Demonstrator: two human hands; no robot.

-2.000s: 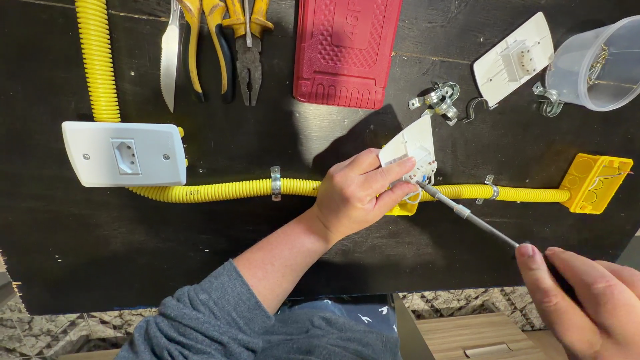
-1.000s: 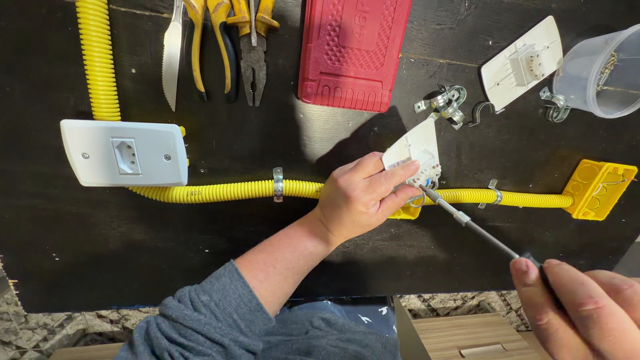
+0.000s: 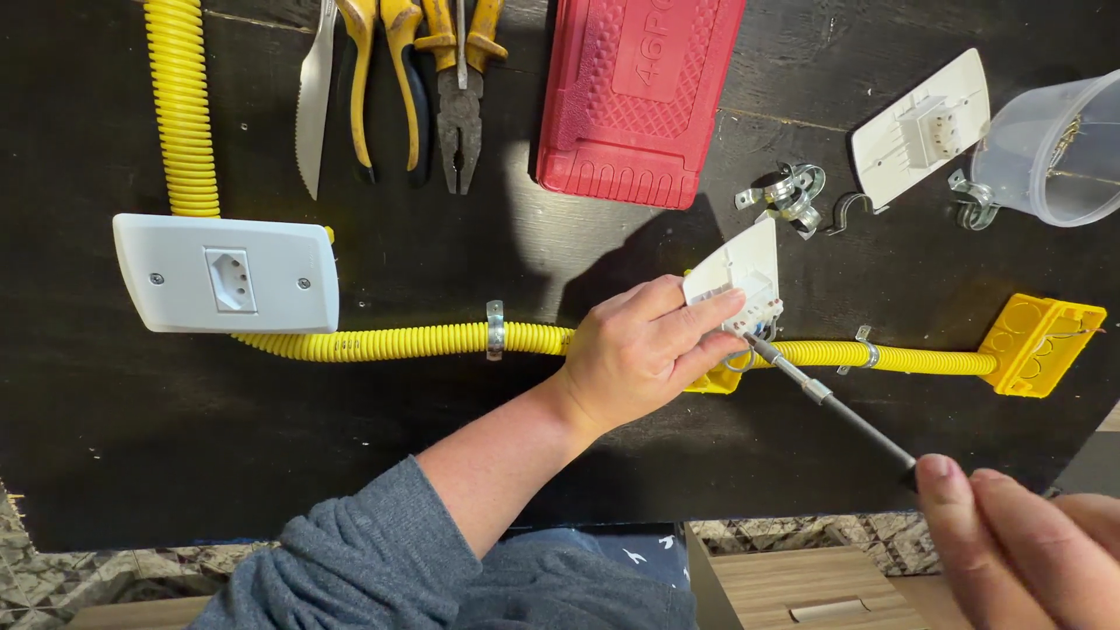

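My left hand (image 3: 643, 350) grips a white outlet plate (image 3: 742, 262) with its back turned up, above a yellow junction box (image 3: 719, 380) that it partly hides. Wires show at the plate's socket module (image 3: 754, 306). My right hand (image 3: 997, 525) holds a screwdriver (image 3: 866, 426) by its dark handle, and the tip meets the module's edge near my left fingertips. Yellow corrugated conduit (image 3: 420, 341) runs along the board, held by a metal clamp (image 3: 495, 331). Another outlet plate (image 3: 226, 276) sits face up at the left, with a screw at each side.
Along the top lie a serrated knife (image 3: 315, 105), yellow-handled pliers (image 3: 461, 122) and a red plastic case (image 3: 639, 96). Loose metal clamps (image 3: 792, 197), a spare outlet plate (image 3: 919, 131) and a clear plastic tub (image 3: 1015, 166) are at the upper right. Right of my hands is an open yellow box (image 3: 1037, 346).
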